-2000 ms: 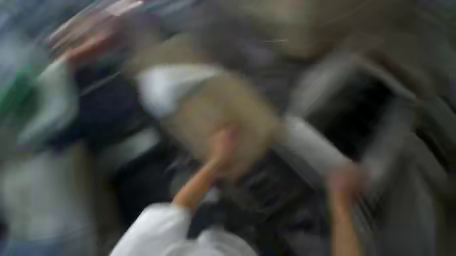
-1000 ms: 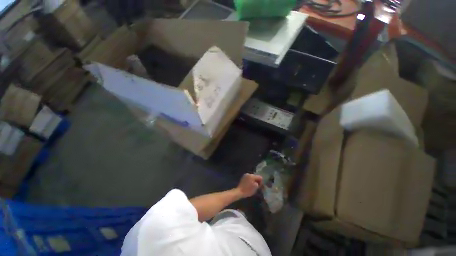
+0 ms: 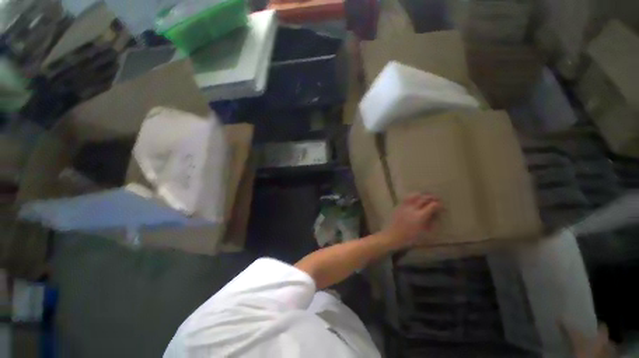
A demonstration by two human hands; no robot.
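My left hand (image 3: 419, 215) rests on the top flap of a brown cardboard carton (image 3: 459, 171), its fingers loosely bent and holding nothing visible. A white foam block (image 3: 413, 96) lies on the carton's far part. My right hand (image 3: 592, 344) is blurred at the lower right edge, partly cut off, by a white carton flap (image 3: 560, 283). Its grip cannot be made out. Dark contents beside that flap are too blurred to name.
A large open carton with white flaps (image 3: 186, 157) stands at left. A green tray (image 3: 207, 24) sits on a white flat box (image 3: 245, 59) at the back. A crumpled clear bag (image 3: 338, 222) lies between the cartons. Dark slatted stacks (image 3: 448, 301) are below the brown carton.
The view has swung right. My left hand has moved from beside the clear bag onto the brown carton. My right hand, out of view a second ago, shows at the lower right.
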